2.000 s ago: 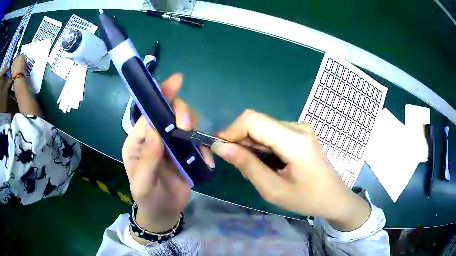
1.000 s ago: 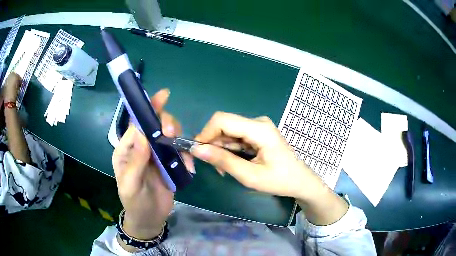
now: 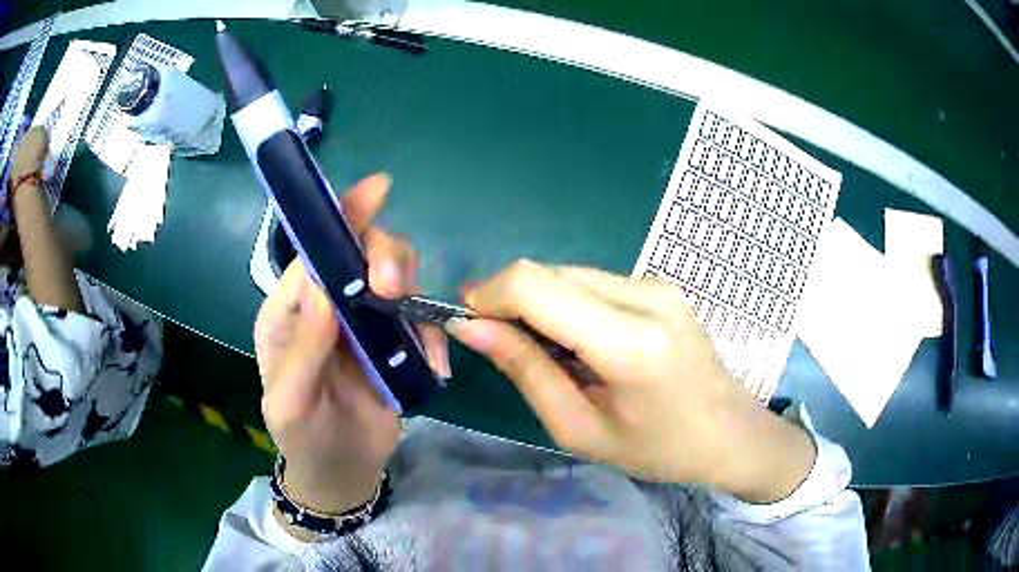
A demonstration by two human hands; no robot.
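Observation:
My left hand (image 3: 324, 335) holds a pen-shaped device (image 3: 307, 207) with a pointed dark tip, a white-lavender shell and a black panel with two small pale ovals. Its tip points up and left. My right hand (image 3: 603, 358) pinches a slim tool (image 3: 438, 308) with a silver front and dark grip. The tool's end is at the black panel near the upper oval; whether it touches cannot be told. A printed sheet (image 3: 743, 235) with rows of small black-outlined rectangles lies to the right.
Blank white sheets (image 3: 860, 324) and two pen-like devices (image 3: 948, 335) lie far right. Another device lies behind my left hand. A whitish bottle (image 3: 179, 110) and paper strips (image 3: 142, 201) are at left. A neighbour's arm (image 3: 45, 240) is far left. Dark sticks (image 3: 363, 34) lie by the white rail.
The camera view has shifted slightly. Both hands keep their grips, and the tool stays at the black panel. The neighbour's hand has moved a little.

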